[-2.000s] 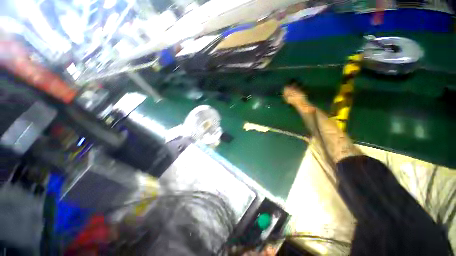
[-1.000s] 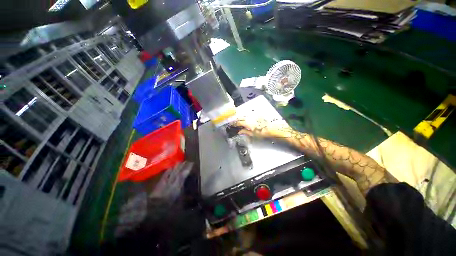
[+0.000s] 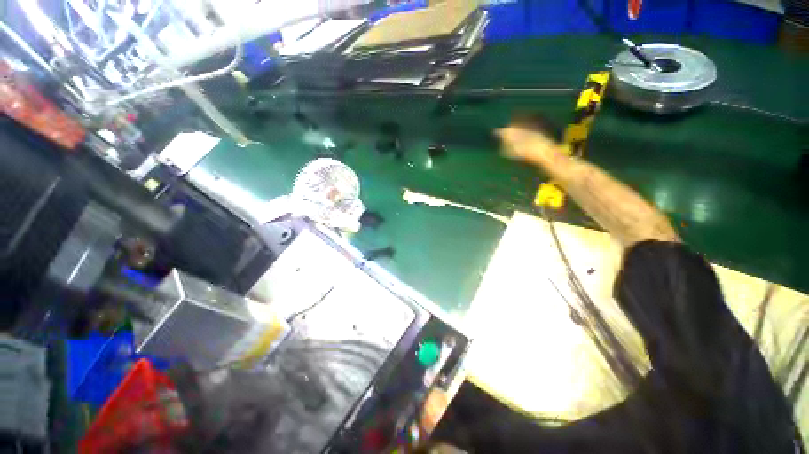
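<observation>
My right hand (image 3: pixel 530 144) is blurred, stretched out over the green surface beyond the pale sheet. A dark patch shows at its fingers; whether it holds something cannot be told. My left hand (image 3: pixel 435 410) is a small blurred patch of skin at the machine's front edge, below a green button (image 3: pixel 428 353); its fingers cannot be made out. The silver press head (image 3: pixel 208 324), with a yellow strip, stands over the left part of the bright base plate (image 3: pixel 359 297). Dark blur covers the plate's lower part, and the fixture cannot be made out.
A white fan (image 3: pixel 326 191) stands behind the plate. A pale sheet (image 3: pixel 541 310) with dark cables lies right of the machine. Black-yellow tape (image 3: pixel 581 124) and a silver round reel (image 3: pixel 663 80) are beyond. A red bin (image 3: pixel 137 412) is lower left. Small dark pieces lie on the green surface.
The view has swung right since one second ago. My right hand has left the plate by the press head and is now out over the green surface, much as two seconds ago.
</observation>
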